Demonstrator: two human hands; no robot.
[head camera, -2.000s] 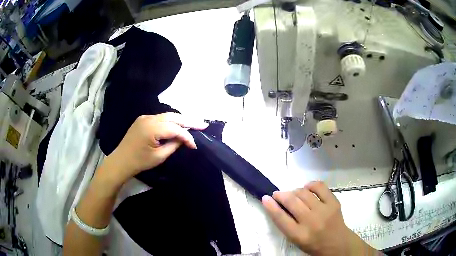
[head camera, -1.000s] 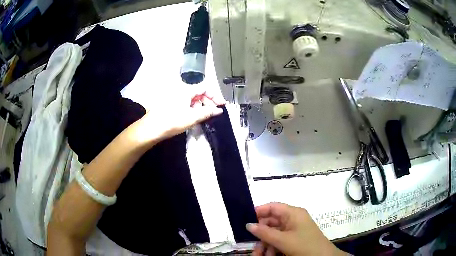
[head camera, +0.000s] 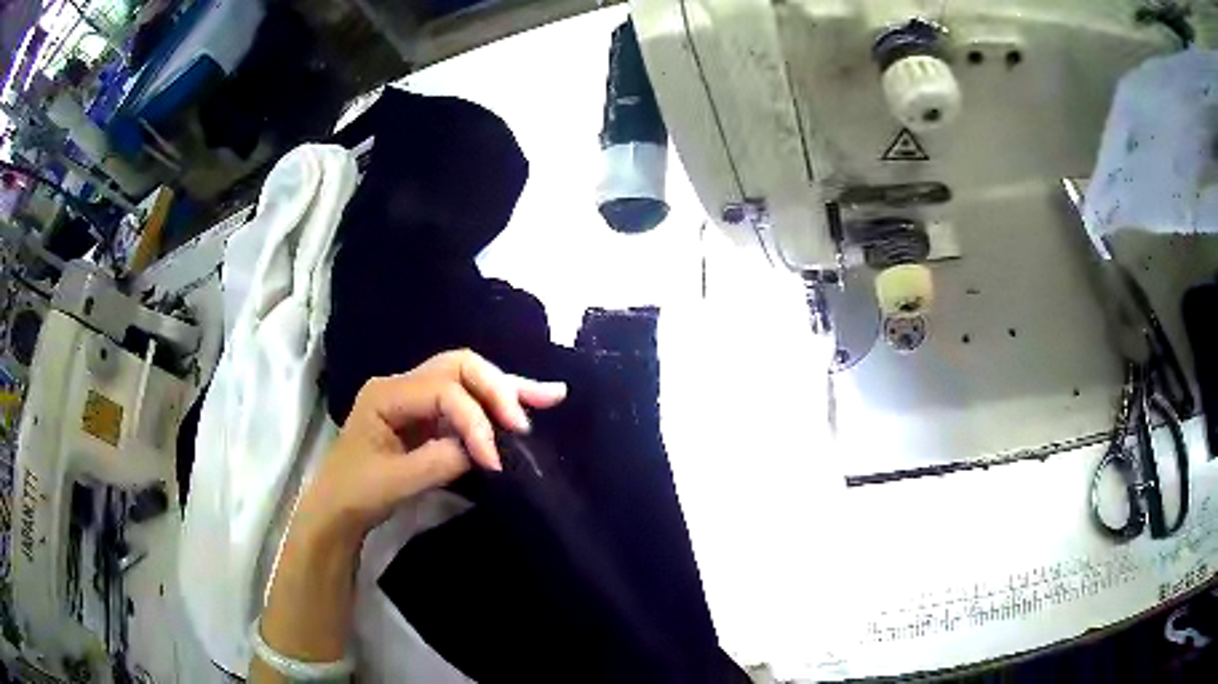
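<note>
My left hand (head camera: 434, 434) is over the black garment panel (head camera: 601, 494), with its fingers curled and thumb near the index finger. Dark cloth lies at its fingertips; whether they pinch a fold of it is hard to tell. A short frayed black edge (head camera: 621, 327) shows at the panel's upper right. White cloth (head camera: 267, 361) lies bunched along the panel's left side. The panel lies left of the needle area (head camera: 819, 305), apart from it. My right hand is out of the picture.
The cream sewing machine head (head camera: 788, 120) stands right of the cloth. A dark bottle-shaped tool (head camera: 633, 147) lies behind. Black-handled scissors (head camera: 1142, 454) and a dark strip (head camera: 1202, 368) lie at right. Another machine (head camera: 100, 414) is at left.
My right hand has left the picture. My left hand has drawn back from beside the needle area, its fingers now curled. The black strip is no longer stretched along the panel's right edge.
</note>
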